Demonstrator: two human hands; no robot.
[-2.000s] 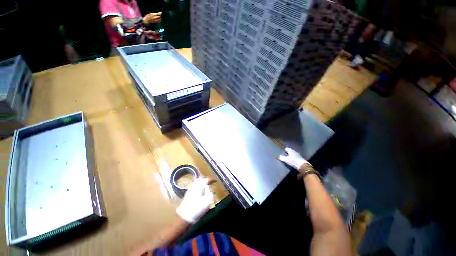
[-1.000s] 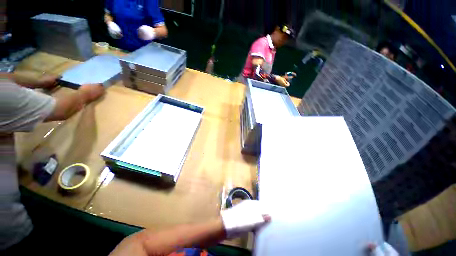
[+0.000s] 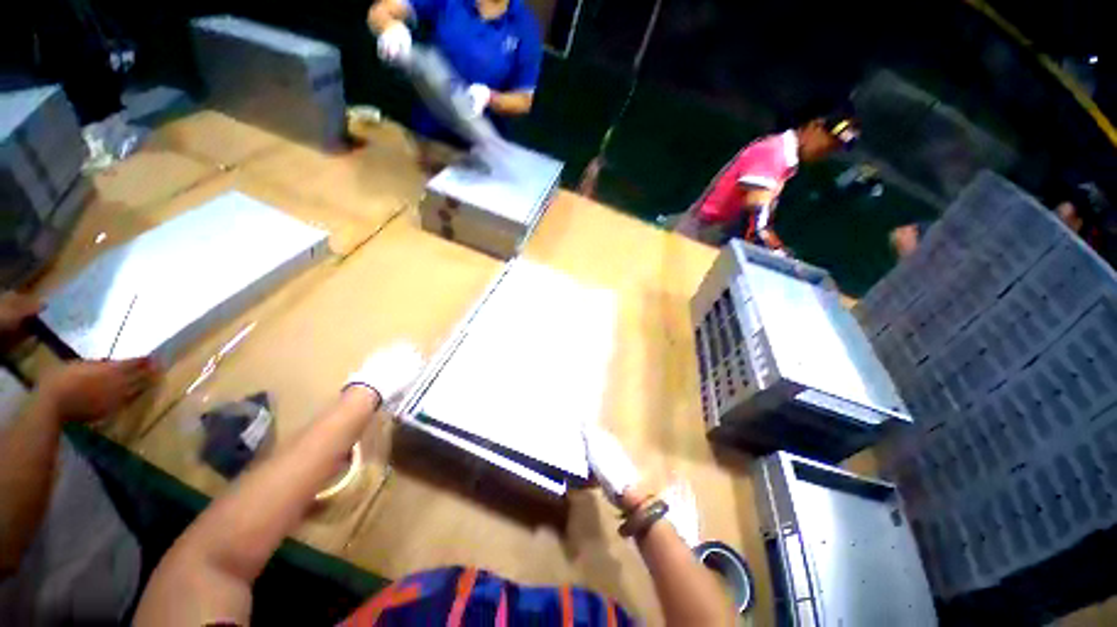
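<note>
A flat silver-white panel [image 3: 521, 355] lies over an open-topped chassis tray [image 3: 478, 459] in the middle of the bench. Its near edge sits slightly off the tray's front wall, with a dark gap between. My left hand [image 3: 390, 371], in a white glove, holds the left side near the front corner. My right hand [image 3: 609, 463], also gloved, holds the right side near the front; its fingers are blurred. A dark tape roll [image 3: 725, 573] lies right of my right wrist. A cream tape roll [image 3: 341, 475] is partly hidden behind my left forearm.
An open tray [image 3: 857, 545] lies at lower right, below stacked chassis [image 3: 796, 355]. A tall perforated stack [image 3: 1017, 404] stands far right. A bagged dark item [image 3: 235, 435] lies left. Another person's hands [image 3: 104, 390] hold a chassis [image 3: 184, 276] at left. Two people stand across the bench.
My hands have moved left with the panel, from the right side of the bench onto the middle tray. The open tray at lower right is now uncovered. The person in blue now holds a plate.
</note>
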